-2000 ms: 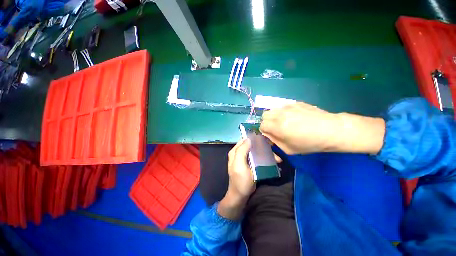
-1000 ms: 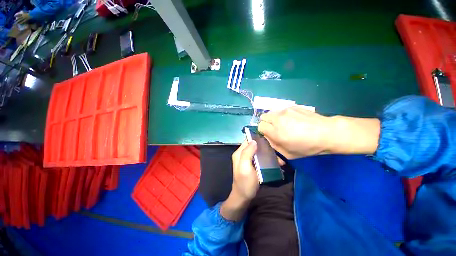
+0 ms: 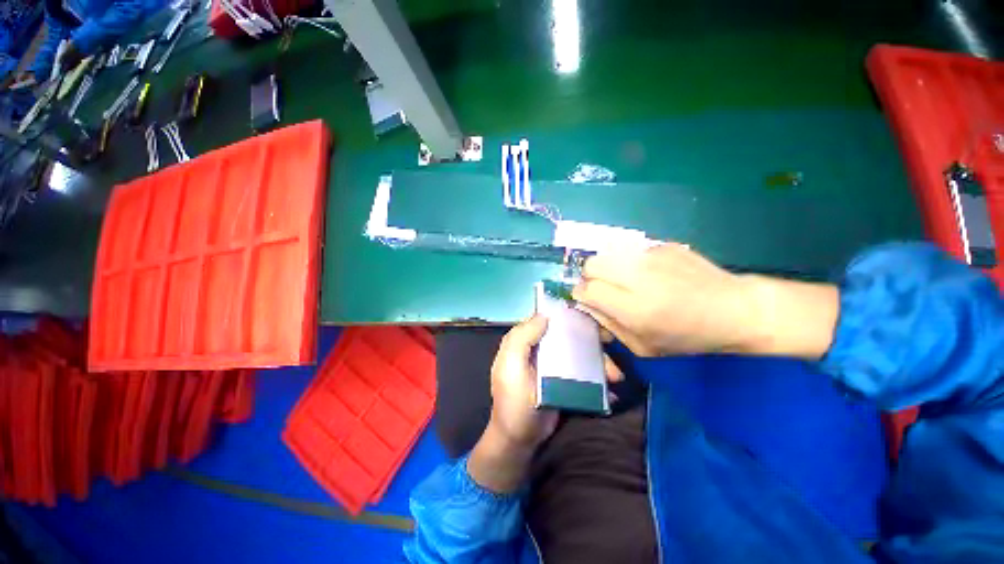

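A flat silver-grey battery pack (image 3: 571,350) with a dark green lower end is held over my lap at the bench edge. My left hand (image 3: 520,380) grips it from the left side and from beneath. My right hand (image 3: 650,297) has its fingertips at the pack's upper, wired end; they cover part of it, and I cannot tell exactly what they pinch. Thin lead wires (image 3: 547,212) run up from there to white wire ends (image 3: 515,176) lying on the green mat. A white strip (image 3: 600,236) lies on the bench just behind my right hand.
A red compartment tray (image 3: 209,253) overhangs the bench edge at left. Another red tray (image 3: 901,105) at right bears a pack (image 3: 973,218). A grey upright (image 3: 407,77) stands on the bench. More red trays (image 3: 363,419) are on the floor. Packs and a co-worker's blue sleeve show far left.
The pack has turned so its broad silver face shows more. The white wire ends have shifted slightly left. Another pack has come into view beside the upright.
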